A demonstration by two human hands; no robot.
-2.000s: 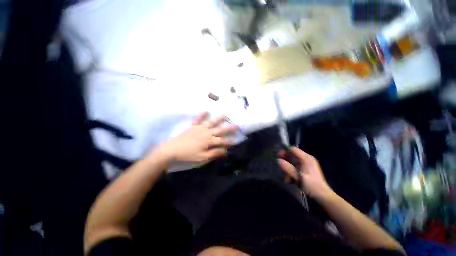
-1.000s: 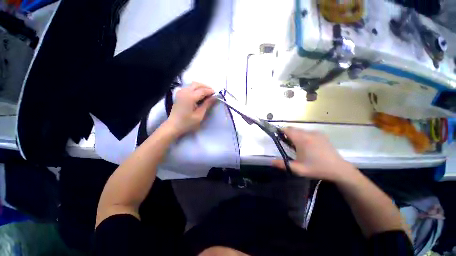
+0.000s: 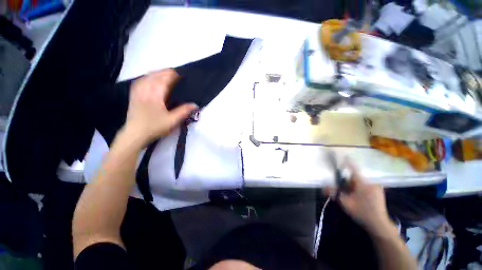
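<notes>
My left hand [image 3: 153, 105] lies on the black cut piece [image 3: 219, 66], thumb and fingers apart; whether it pinches any cloth is hidden. The white side of the garment panel [image 3: 211, 158] lies below, over the table's front edge. A narrow black strip [image 3: 181, 150] hangs down on it from near my thumb, with a second black strip [image 3: 144, 176] further left. My right hand [image 3: 362, 195] is blurred, at the table's front edge, shut on the scissors [image 3: 341, 176], blades pointing up and away from the panel.
The sewing machine [image 3: 370, 79] stands at the right, with a yellow-orange thread cone [image 3: 341, 39] on top. An orange bundle [image 3: 399, 152] and coloured rings [image 3: 436, 150] lie right of the bed. A large black fabric pile [image 3: 47, 105] covers the left. Small dark scraps lie near the bed.
My right hand has drawn the scissors away from the cloth, right and down. My left hand has moved left onto the black piece. The machine appears lower in view.
</notes>
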